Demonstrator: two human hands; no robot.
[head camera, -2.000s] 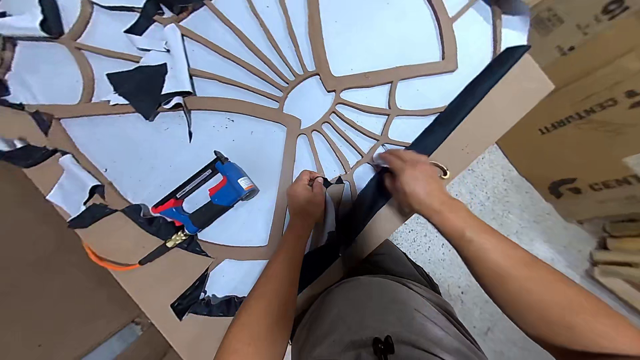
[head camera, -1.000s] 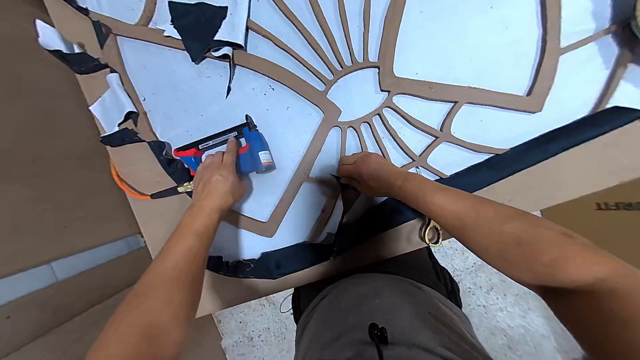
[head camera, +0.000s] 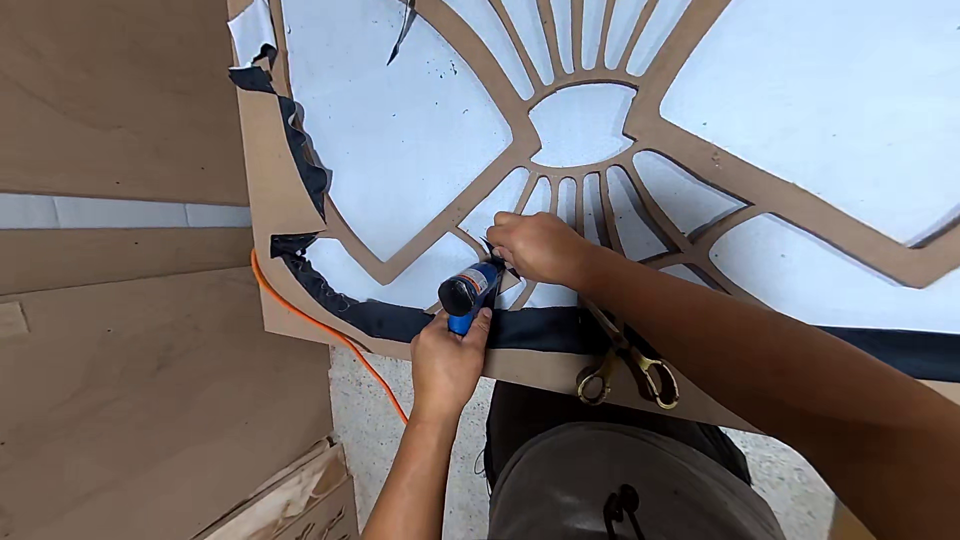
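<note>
My left hand (head camera: 450, 356) is closed round the handle of a blue pneumatic stapler (head camera: 471, 289), whose nose is against black fabric near the lower edge of a cut-out brown panel (head camera: 480, 202). Just above the nose, my right hand (head camera: 534, 244) pinches a dark fabric piece (head camera: 513, 264) against a thin rib of the panel. White material shows through the panel's openings. A black fabric strip (head camera: 532, 330) runs along the near edge under the stapler. Gold-handled scissors (head camera: 619, 352) lie over that edge, below my right forearm, their blades partly hidden.
An orange air hose (head camera: 322, 326) curves over the panel's lower left corner and hangs down beside my left forearm. Ragged black and white fabric scraps (head camera: 253, 45) stick out at the left border. More brown boards (head camera: 135, 375) stand at the left, with speckled floor (head camera: 367, 390) below.
My left hand has lifted the stapler from the left part of the panel, where it lay, and brought it to my right hand. The view has shifted.
</note>
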